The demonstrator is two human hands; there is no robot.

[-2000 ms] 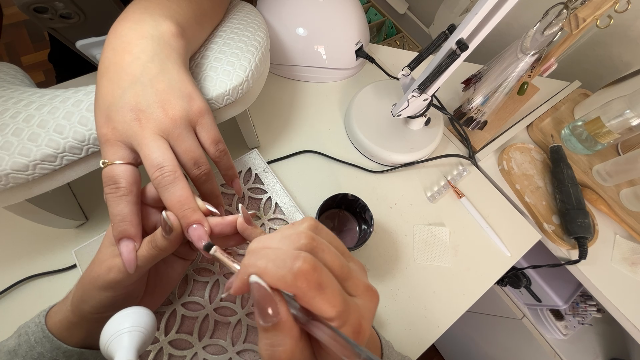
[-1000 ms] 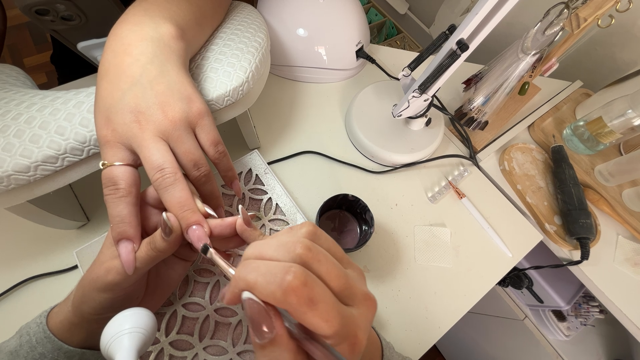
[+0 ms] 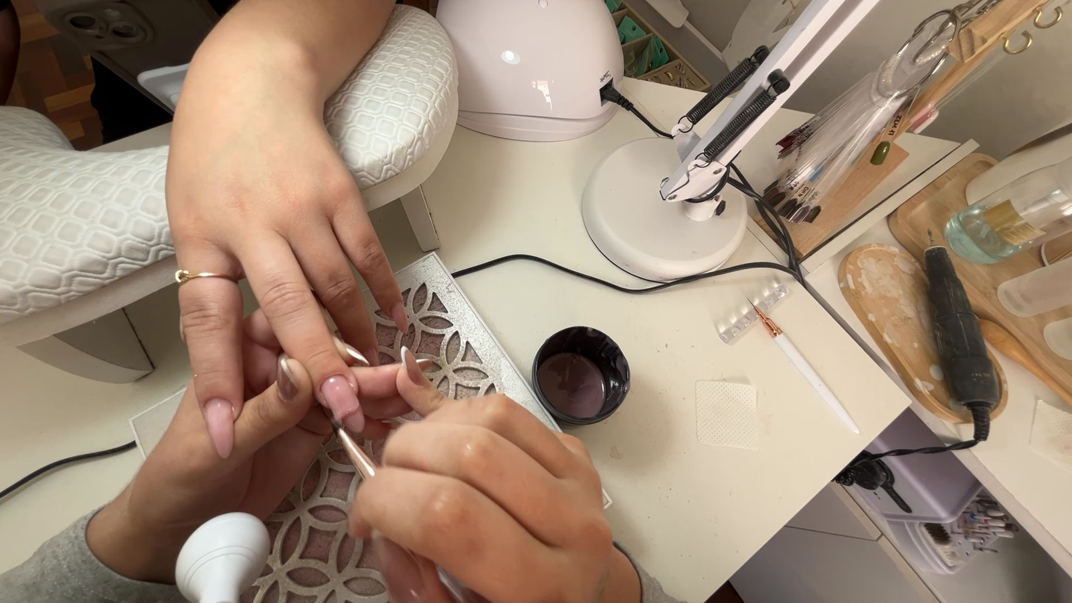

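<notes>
Another person's hand, with a gold ring, reaches down over a white padded armrest. Beneath it, my left hand holds one of its fingers between thumb and fingers. My right hand grips a nail brush whose dark tip touches the pink nail of that finger. Below the hands is a dust collector with a patterned metal grille. To the right of the grille stands an open black jar with dark-looking contents.
A white nail lamp and a desk lamp base stand at the back. A white thin brush rests against a clear holder, near a small square pad. An electric nail drill lies on a wooden tray at right.
My right hand has shifted slightly, and the brush tip has moved from nearer the cuticle toward the free end of the pink nail. My left hand keeps its hold.
</notes>
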